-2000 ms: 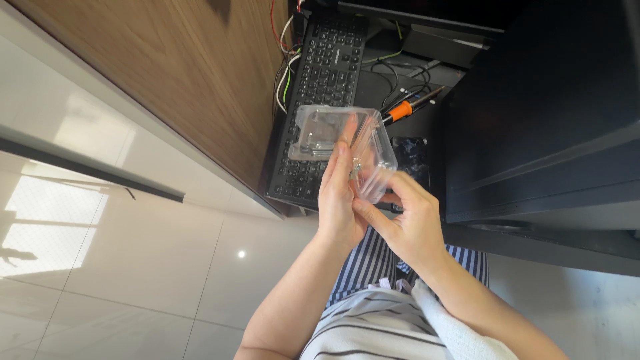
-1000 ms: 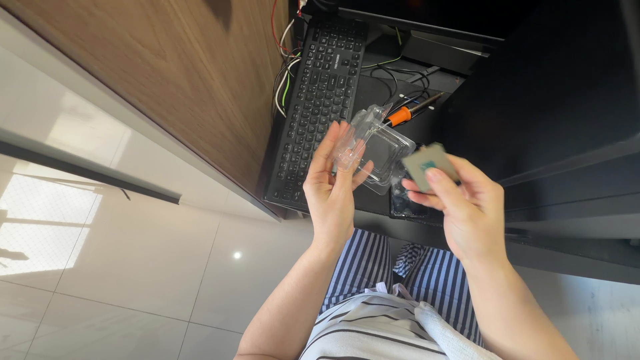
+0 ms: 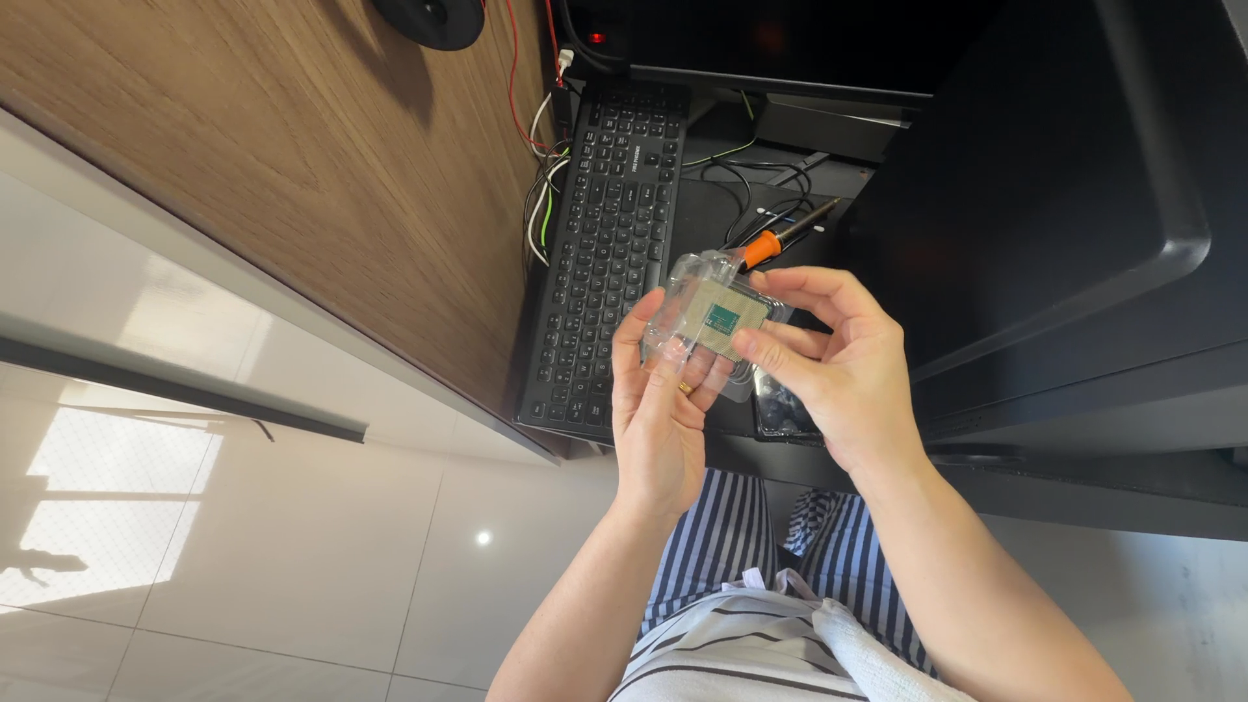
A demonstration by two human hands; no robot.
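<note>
My left hand [image 3: 663, 400] holds a clear plastic clamshell case [image 3: 666, 327], its thumb on the near left side and its fingers behind it. A CPU [image 3: 743, 314], a square chip with a gold-toned contact face and a green centre, is at the case. My right hand [image 3: 838, 361] pinches the CPU's right edge between thumb and fingers. Whether the CPU rests in the case's recess or just above it I cannot tell. My right index finger is by the case's upper right edge.
A black keyboard [image 3: 616, 244] lies to the left beside a wood panel [image 3: 292, 175]. Beyond the case is a soldering iron with an orange collar [image 3: 762, 251], among thin cables [image 3: 746, 190]. A dark glossy object [image 3: 780, 405] lies near the desk edge. A large black casing [image 3: 1053, 195] stands at right.
One second ago my right hand held the CPU apart from the case, to its right. Now the CPU has moved left to the case, and both hands are close together.
</note>
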